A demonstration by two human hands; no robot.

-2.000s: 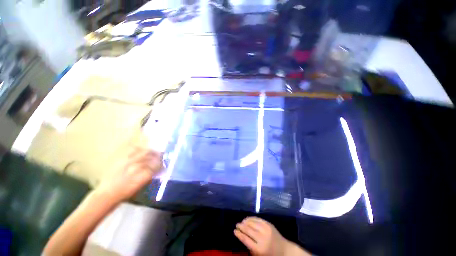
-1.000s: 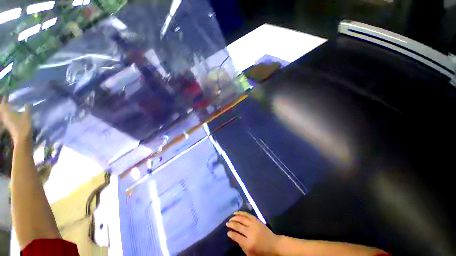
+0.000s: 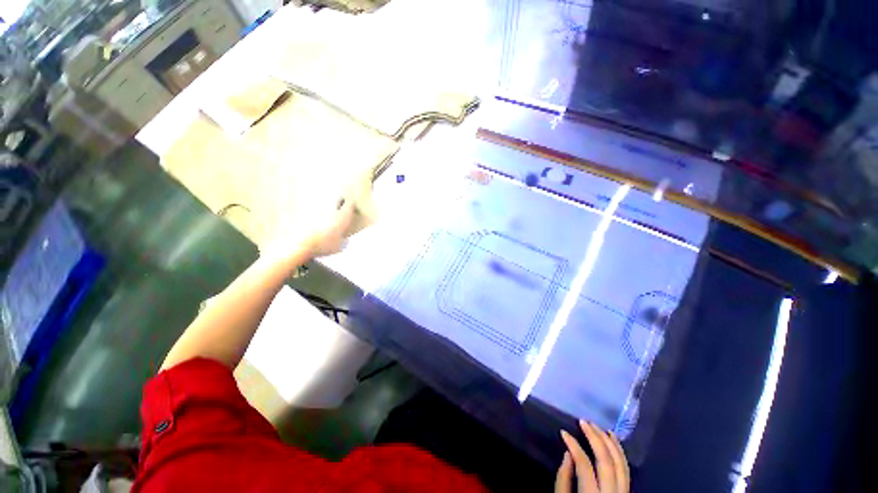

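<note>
The sewing template, a blue-tinted clear sheet with black outlines and a bright glare streak, lies open in front of me. Its transparent top sheet is tilted back beyond the orange-brown hinge strip. My left hand is at the right edge of the khaki stack of cut panels; glare blurs its fingers, so I cannot tell if it grips cloth. My right hand rests at the template's near edge with fingers apart, partly cut off by the frame's bottom.
The white table holds the stack at the left. The glossy black table extends to the right. A white box-like object stands below the table edge. A blue-edged panel and a cabinet are at the far left.
The top sheet, lying flat at first and then lifted by my left hand, is now tilted back. My left hand has let it go and moved to the khaki stack. The view has turned left.
</note>
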